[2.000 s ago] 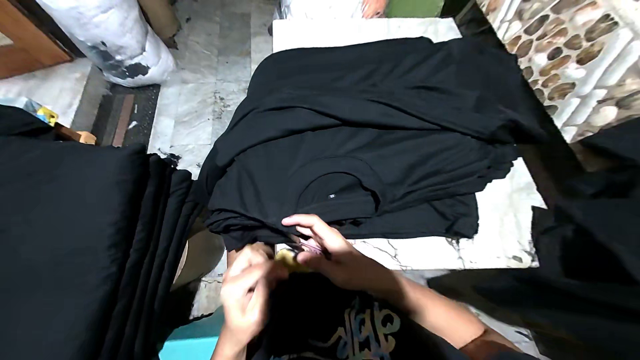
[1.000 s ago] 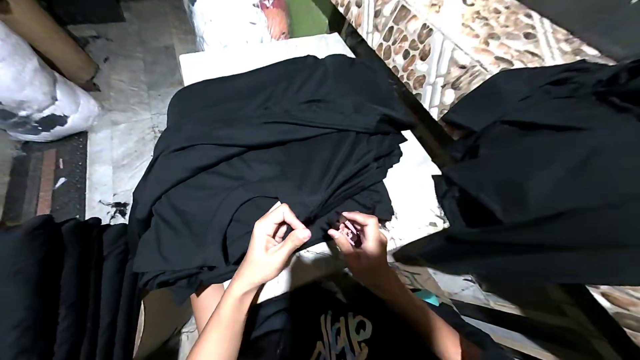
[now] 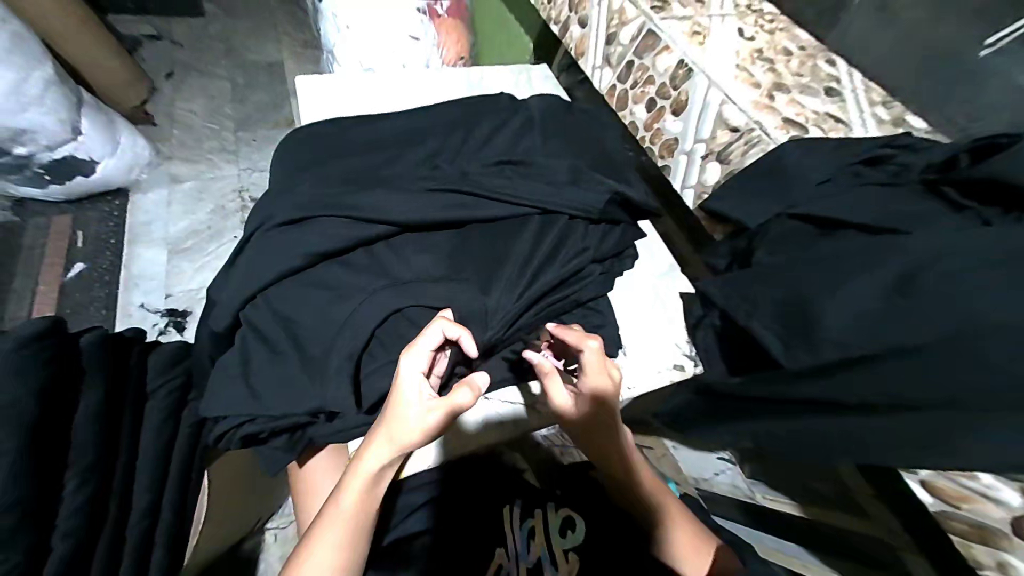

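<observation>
Black T-shirts (image 3: 448, 240) lie stacked on a white board, with a round neckline facing up near the front edge. My left hand (image 3: 436, 384) is at the right side of that neckline, thumb and forefinger apart, with dark cloth behind and between them; whether it grips the cloth is unclear. To its right, my right hand (image 3: 580, 372) is curled around a small pinkish tool (image 3: 552, 357), mostly hidden by the fingers, beside the front right edge of the shirts.
Folded black cloth (image 3: 88, 448) stands at the left. More black cloth (image 3: 832, 320) lies at the right. The white board (image 3: 660, 320) shows around the shirts. A clear plastic bag (image 3: 384, 36) is beyond it, and a white sack (image 3: 64, 120) stands at the upper left.
My hands were close together in front of the shirts; now they are apart, over the shirts' front edge. The view has swung right.
</observation>
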